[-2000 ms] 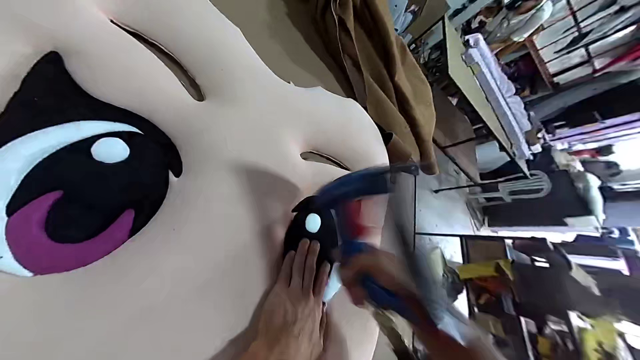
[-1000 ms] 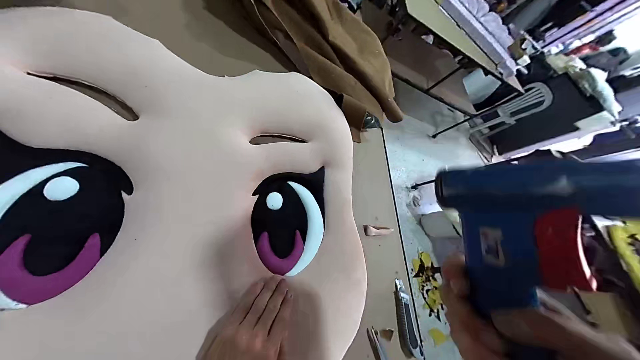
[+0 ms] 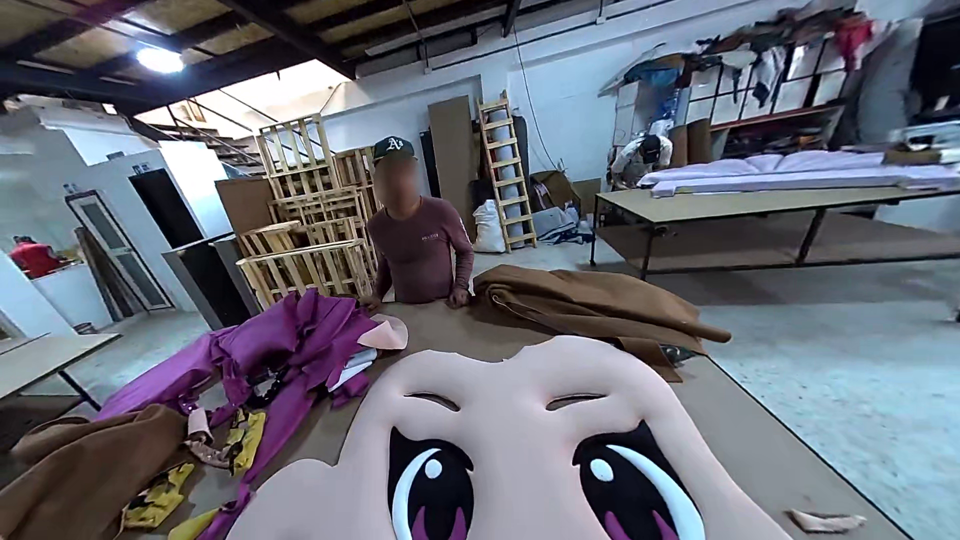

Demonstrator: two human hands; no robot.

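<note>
Neither of my hands is in view. A large pale pink padded face piece (image 3: 517,435) lies on the worktable (image 3: 757,420) at the bottom of the head view. Its left eye (image 3: 439,487) and right eye (image 3: 637,487) are black, white and purple, each cut off by the lower edge of the frame. Two narrow slits lie above the eyes. The blue tool seen earlier is out of view.
Purple fabric (image 3: 300,337) and brown fabric (image 3: 97,457) lie at the left, a brown fabric pile (image 3: 592,300) at the far side. A person (image 3: 420,247) stands behind the table; another person (image 3: 645,154) is farther back. A second table (image 3: 720,206) stands at the right.
The view has swung up and levelled to show the room. My left hand, earlier on the face piece below an eye, and my right hand with the blue tool have left the view.
</note>
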